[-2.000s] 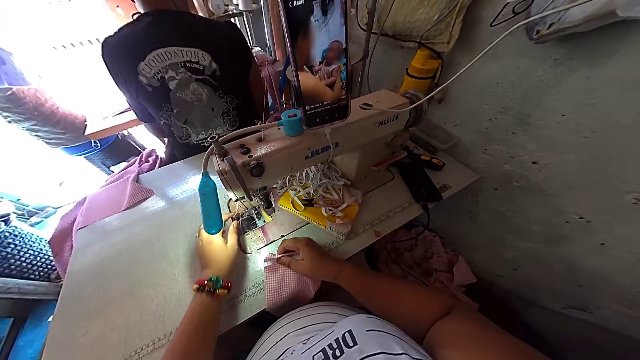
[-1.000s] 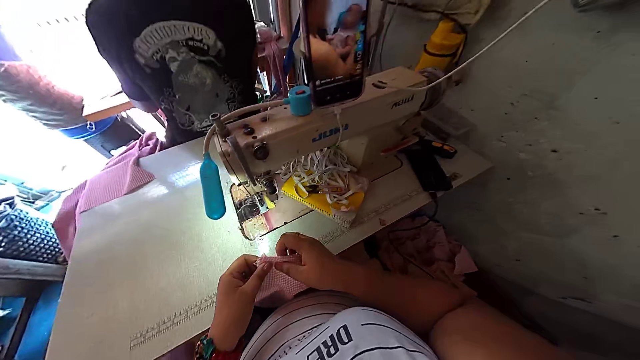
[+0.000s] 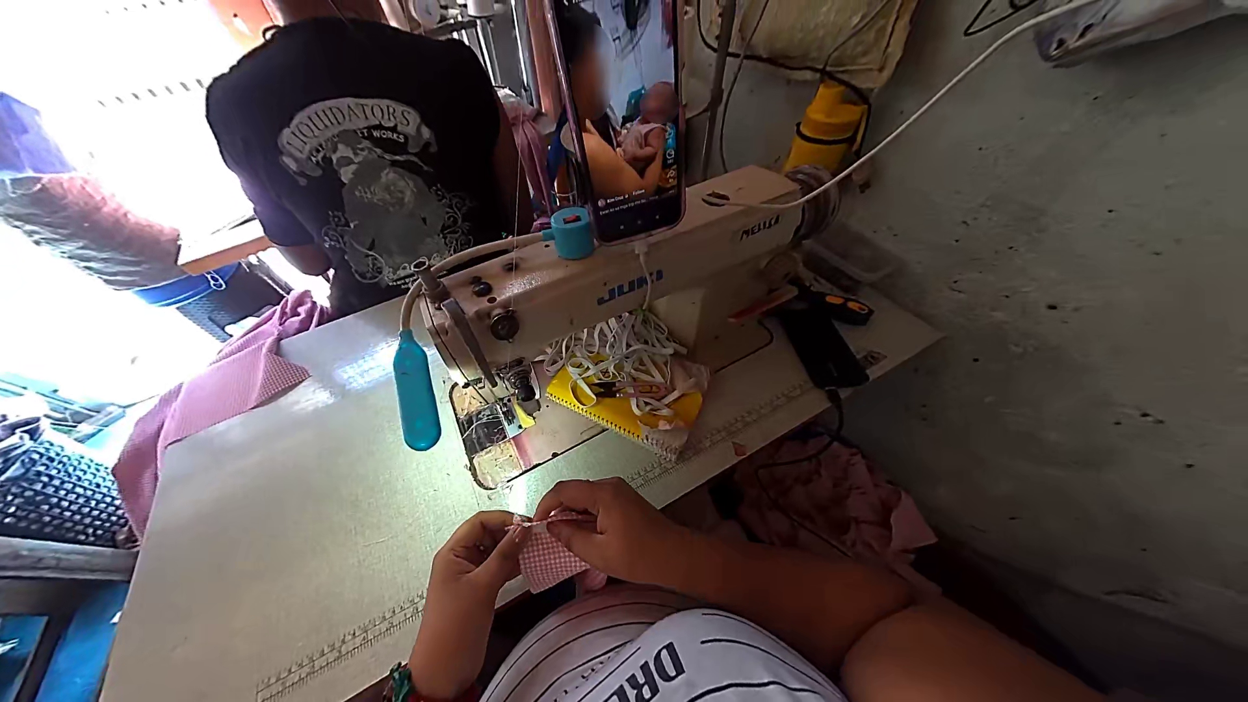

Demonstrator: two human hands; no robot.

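A small piece of pink-and-white checked cloth [image 3: 552, 558] is pinched along its top edge between both hands, near the front edge of the sewing table. My left hand [image 3: 476, 558] grips its left corner, with a beaded bracelet at the wrist. My right hand [image 3: 609, 531] holds the edge just to the right, the fingertips close to the left ones. Behind the hands stands a Juki sewing machine [image 3: 624, 278], its needle area lit. A blue lamp [image 3: 417, 392] hangs at its left end. White elastic strips [image 3: 624, 356] lie on a yellow spiral notebook [image 3: 624, 414] under the machine's arm.
A phone [image 3: 624, 127] stands against the machine. A black phone-like device [image 3: 821, 346] and a cutter with an orange-and-black handle [image 3: 843, 306] lie at right. Pink cloth [image 3: 234, 385] drapes over the table's left edge; more fabric [image 3: 838, 497] is below. A person [image 3: 361, 156] sits beyond, facing away.
My left hand has come back from beside the needle area and now holds the cloth together with my right hand. The cloth has been lifted nearer my body.
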